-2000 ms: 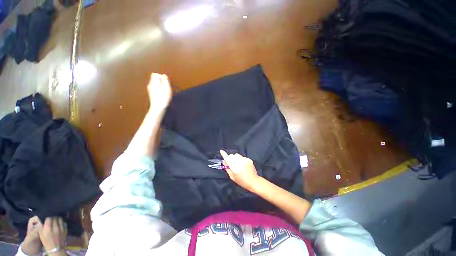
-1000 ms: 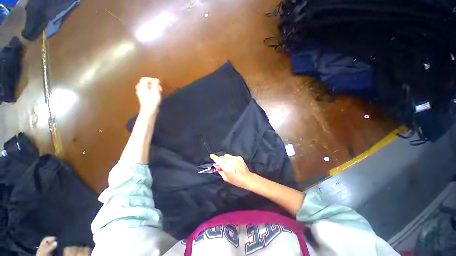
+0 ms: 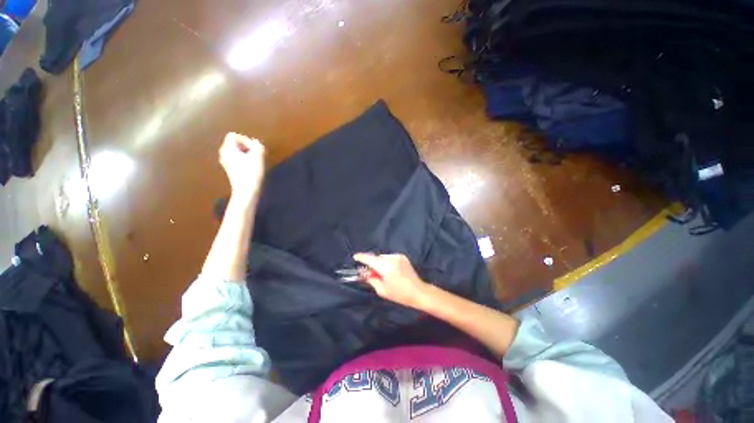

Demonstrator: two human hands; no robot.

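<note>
A black garment [image 3: 331,190] lies spread on the brown table in front of me, its far corner pointing away and its near part folded and creased. My right hand [image 3: 390,278] is over the middle of the garment and holds thread snips [image 3: 354,273] with silver blades pointing left and a red handle. A fine dark line of thread shows just beyond my right fingertips. My left hand [image 3: 243,157] is curled closed at the garment's far left edge; whether it holds a thread cannot be seen.
A tall pile of black and navy garments [image 3: 570,116] stands at the right, with threads and white labels. Dark garments [image 3: 50,322] lie at the left, with part of another person's hand [image 3: 37,395] at the lower left. Yellow tape [image 3: 620,248] marks the table edge at right.
Since two seconds ago the view has shifted. My left hand has moved slightly inward and stays closed. My right hand keeps the snips over the garment's middle. The other person's hands have largely left view.
</note>
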